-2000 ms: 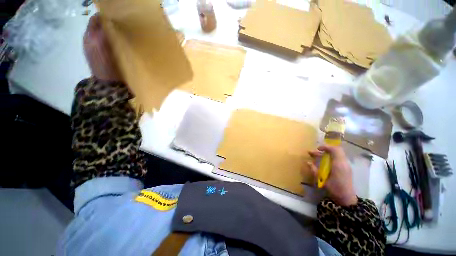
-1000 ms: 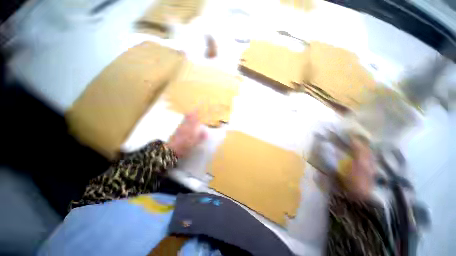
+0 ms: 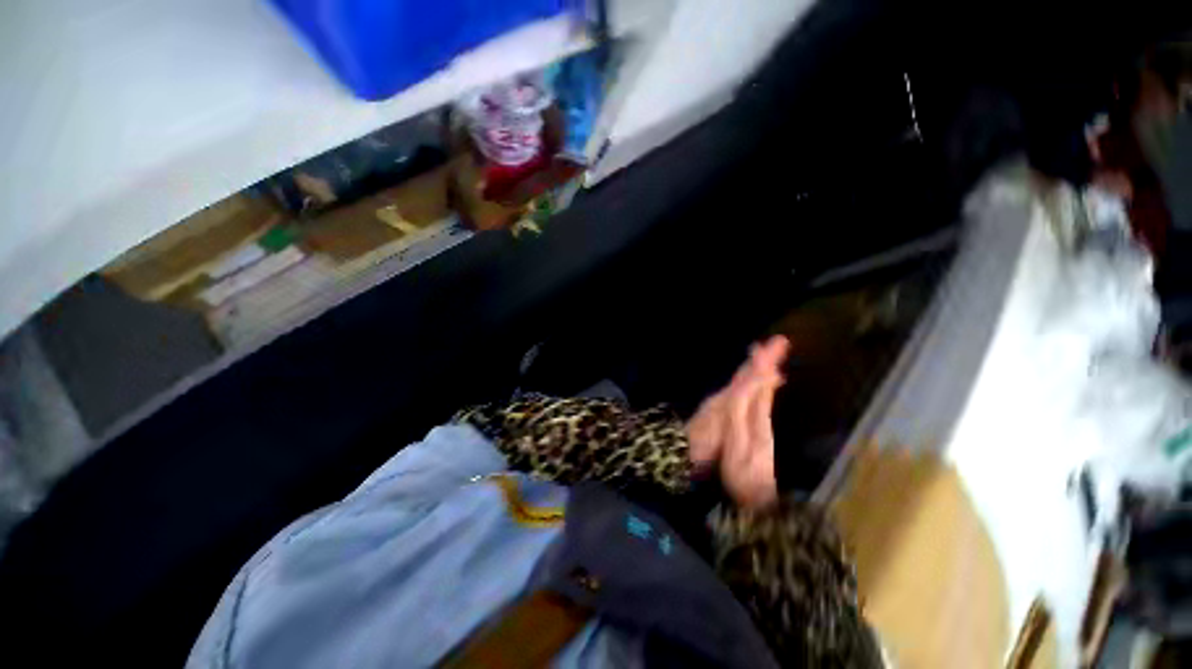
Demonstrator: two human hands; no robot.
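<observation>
The view is tilted and blurred. My left hand (image 3: pixel 710 425) and my right hand (image 3: pixel 752 438) are close together in front of me, over a dark area beside the table. They look pressed palm to palm with fingers stretched out, and nothing shows in them. A tan leather piece (image 3: pixel 919 555) lies on the white table (image 3: pixel 1000 379) to the right, near its edge. The brush is not in view.
Crumpled clear plastic (image 3: pixel 1092 314) lies on the table at the far right. At the upper left is another white table (image 3: pixel 118 118) with a blue container (image 3: pixel 405 39) on it. A shelf (image 3: pixel 340 281) beneath it holds boxes and a red-and-clear item (image 3: pixel 510 131).
The view has swung left, away from the board, tools and glue plate. My hands have come together. The yellow brush, earlier in my right hand, no longer shows.
</observation>
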